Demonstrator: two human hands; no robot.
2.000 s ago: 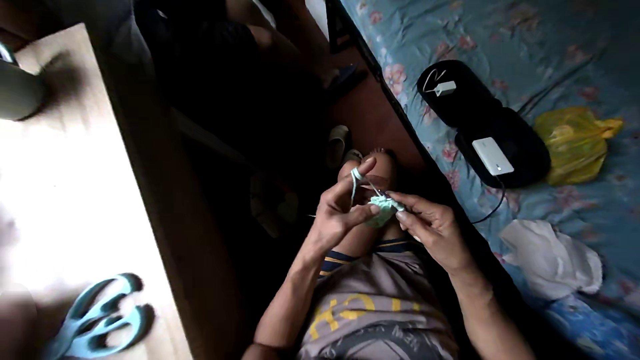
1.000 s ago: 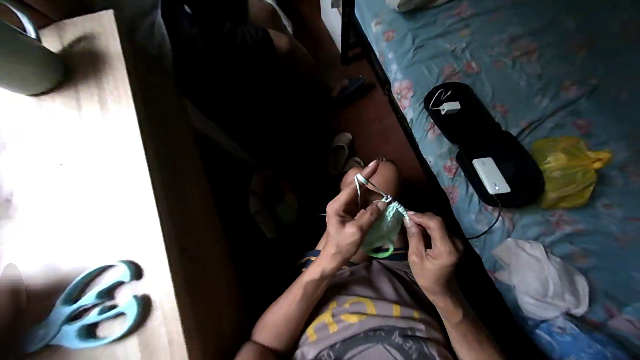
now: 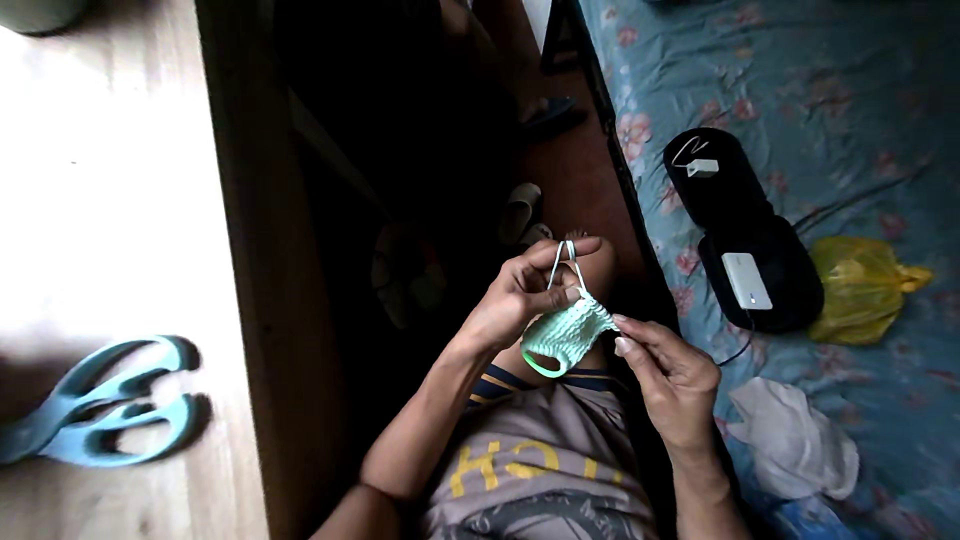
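A small mint-green piece of yarn work [image 3: 566, 330], with a bright green ring [image 3: 541, 366] at its lower edge, hangs between my two hands above my lap. My left hand [image 3: 521, 296] pinches its upper left corner, and a strand of yarn [image 3: 568, 259] loops over the raised index finger. My right hand [image 3: 664, 367] pinches the upper right end between thumb and index finger, where the stitches sit in a row. Any hook or needle in the fingers is too small to make out.
Blue-handled scissors [image 3: 127, 401] lie on the wooden table [image 3: 142, 247] at left. On the floral bed sheet [image 3: 825, 180] at right are an open black case [image 3: 761, 247] with a white power bank [image 3: 748, 280], a yellow plastic bag [image 3: 859, 289] and a white cloth [image 3: 795, 439].
The yarn work, bunched in my fingers two seconds ago, now hangs spread out with its green ring in plain sight. Both hands still hold it.
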